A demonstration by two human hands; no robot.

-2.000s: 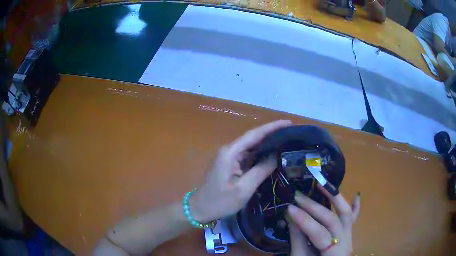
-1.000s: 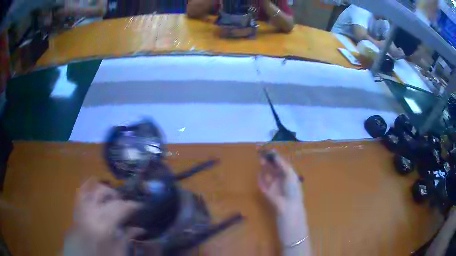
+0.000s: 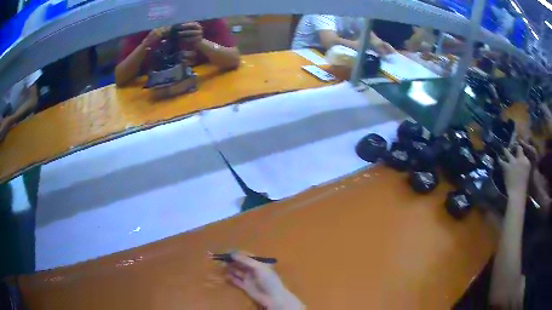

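My right hand (image 3: 257,280) is low in the centre, over the orange-brown benchtop (image 3: 339,242). It holds a slim dark tool, maybe tweezers (image 3: 264,260), whose ends stick out on both sides of the fingers. My left hand is out of the picture. The camera unit with its head shell and base housing is not in view either.
A pile of black head shells (image 3: 422,181) lies at the right, partly on the white sheets (image 3: 139,175) over the green belt. A neighbour's arm (image 3: 511,242) is at the far right. People work across the belt. A grey metal frame (image 3: 242,13) crosses above.
The view has swung right. The camera unit and my left hand have left the picture. My right hand, earlier at the unit's wires, is now apart with the dark tool showing.
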